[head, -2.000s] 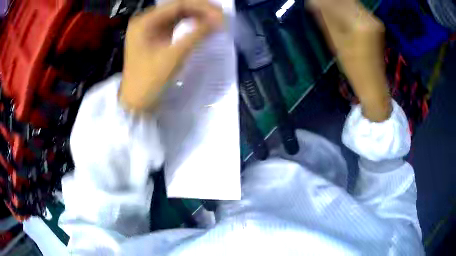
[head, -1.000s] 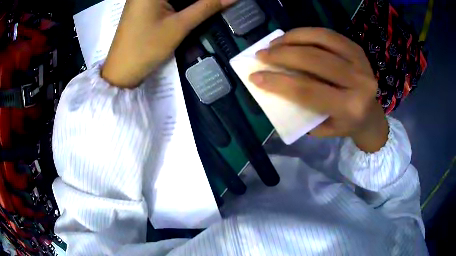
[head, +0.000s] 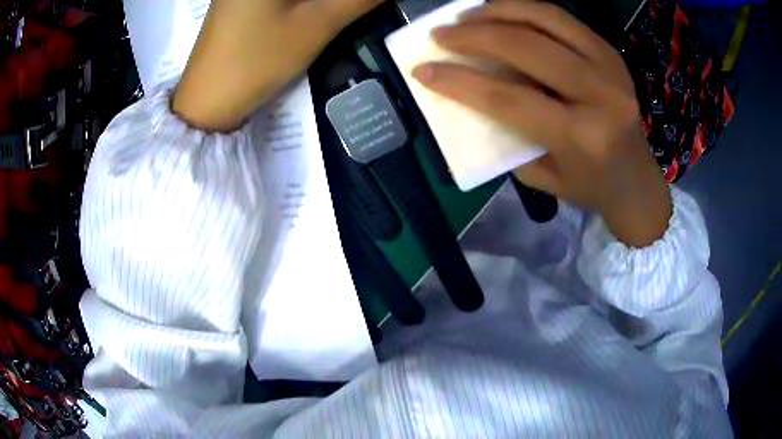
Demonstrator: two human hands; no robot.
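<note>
My right hand [head: 549,111] holds a cream-white card [head: 467,129] between thumb and fingers, above the watches. My left hand [head: 266,51] reaches to the top edge; its fingers are cut off there, so what it touches is hidden. A smartwatch [head: 367,122] lies face up between my hands, with lines of text on its grey face and its black strap running toward me. Part of another watch face [head: 416,7] shows at the top edge, mostly covered by the card. A long white label sheet [head: 300,283] with faint print lies beside my left forearm.
More black straps [head: 377,206] lie on the green mat [head: 412,249]. Red trays with many watches and straps stand at the left [head: 39,214] and at the upper right [head: 686,94]. A second part of printed white paper [head: 163,39] shows at the top left. Grey floor with yellow lines is at the right.
Two seconds ago my left hand was over the white sheet and my right hand was at the top. The sheet now lies further left. Since one second ago, my right hand and card have moved slightly up.
</note>
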